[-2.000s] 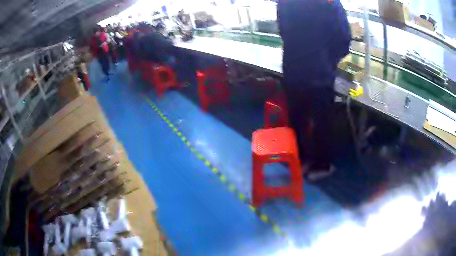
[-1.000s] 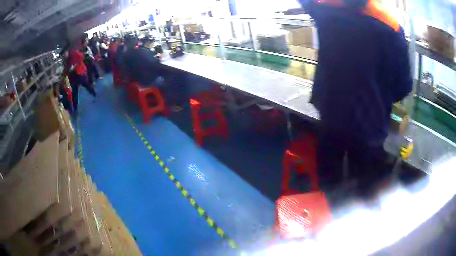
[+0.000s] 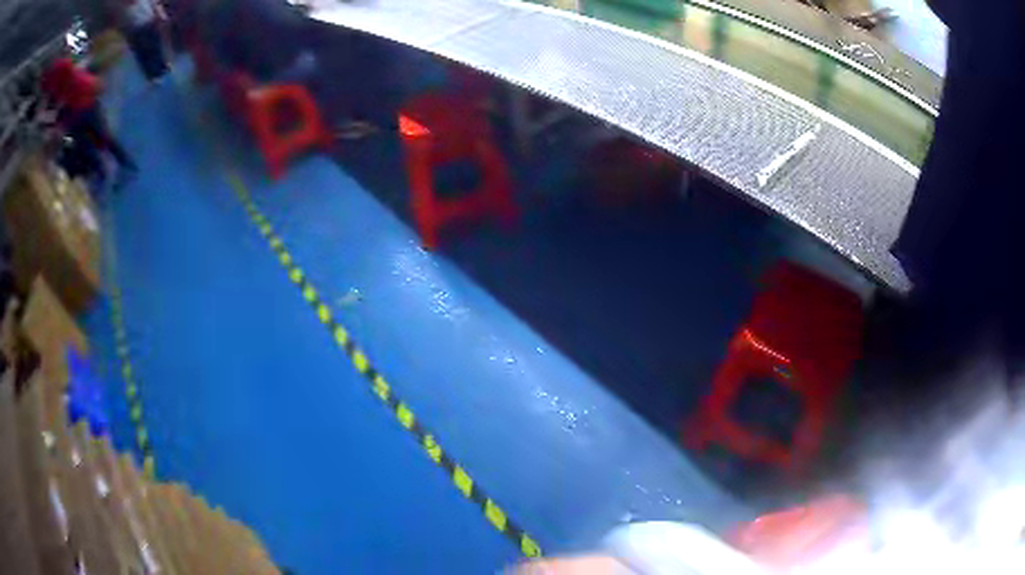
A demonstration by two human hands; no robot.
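A long worktable with a silvery textured cover (image 3: 629, 99) runs from the top middle down to the right. A thin pale strip (image 3: 788, 155) lies on it. At the bottom edge, a small skin-toned patch (image 3: 568, 565), possibly part of my right hand, is cut off and blurred. A pale rounded object (image 3: 674, 550) shows right beside it; whether it is held cannot be told. My left hand is out of the picture.
Red stools (image 3: 787, 359) stand along the table. A dark-clothed person (image 3: 972, 191) is close at right. Cartons (image 3: 51, 236) line the left. Blue floor (image 3: 259, 449) bears a yellow-black line (image 3: 360, 359). Another person (image 3: 79, 107) is at upper left.
The view has moved forward along the aisle and tilted down. The dark-clothed person has shifted to the right edge. The skin-toned patch and pale object now show at the bottom.
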